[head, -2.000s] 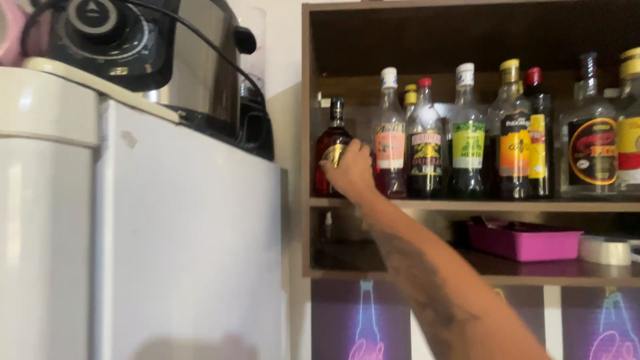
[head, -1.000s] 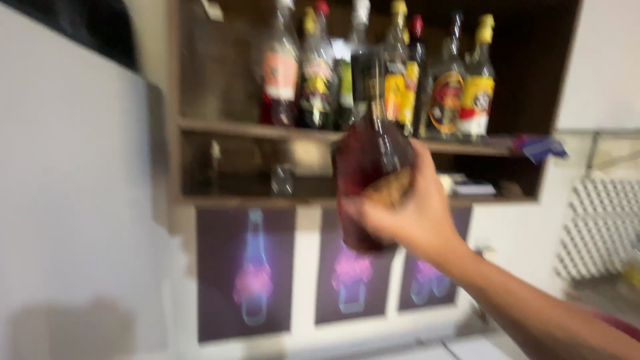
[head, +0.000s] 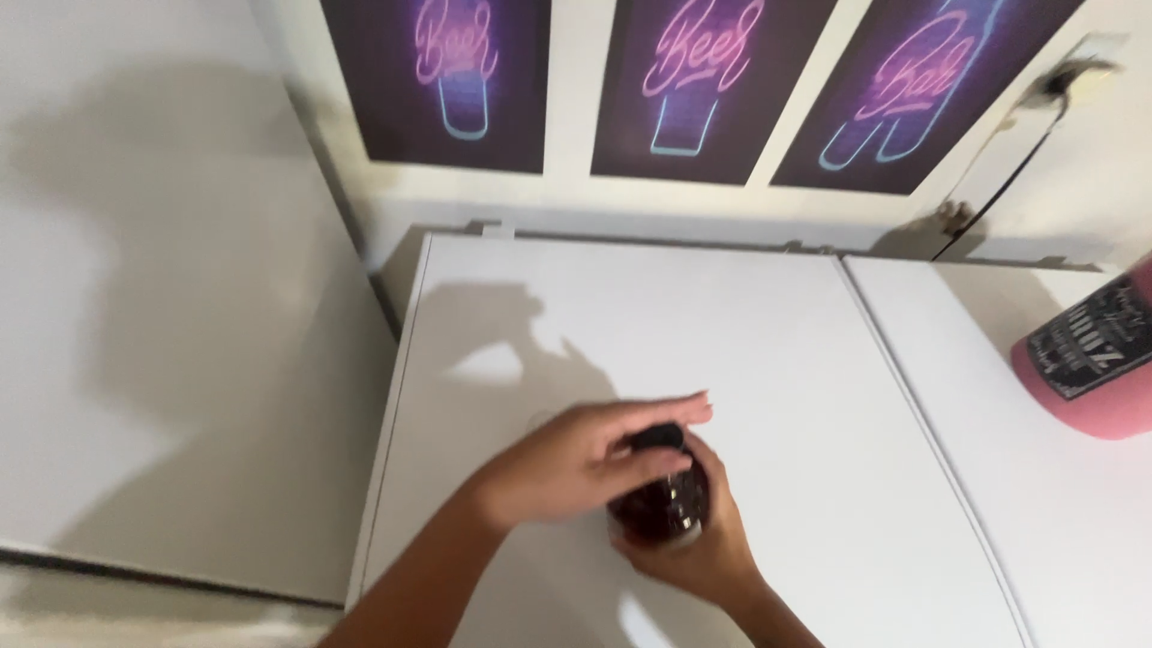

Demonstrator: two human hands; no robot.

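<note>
A dark glass liquor bottle [head: 661,508] with a black cap is seen from above over the white lid [head: 720,333] of a chest freezer or cabinet. My right hand [head: 715,531] is wrapped around the bottle's body from the right. From the left, my left hand [head: 594,459] reaches across the bottle's top, with its thumb and fingers on either side of the black cap. Whether those fingers press on the cap cannot be told. The bottle's label and base are hidden by my right hand and the angle.
At the right edge lies or leans a pink bottle [head: 1093,360] with a black label. A tall white panel [head: 180,315] stands on the left. Neon-style posters [head: 702,90] hang on the back wall, and a dark cable [head: 1003,189] runs down at the upper right.
The bottle, on the shelf in my right hand's reach at first, has been lifted off and brought down over the white lid. My left hand has come into view. The view has tilted down.
</note>
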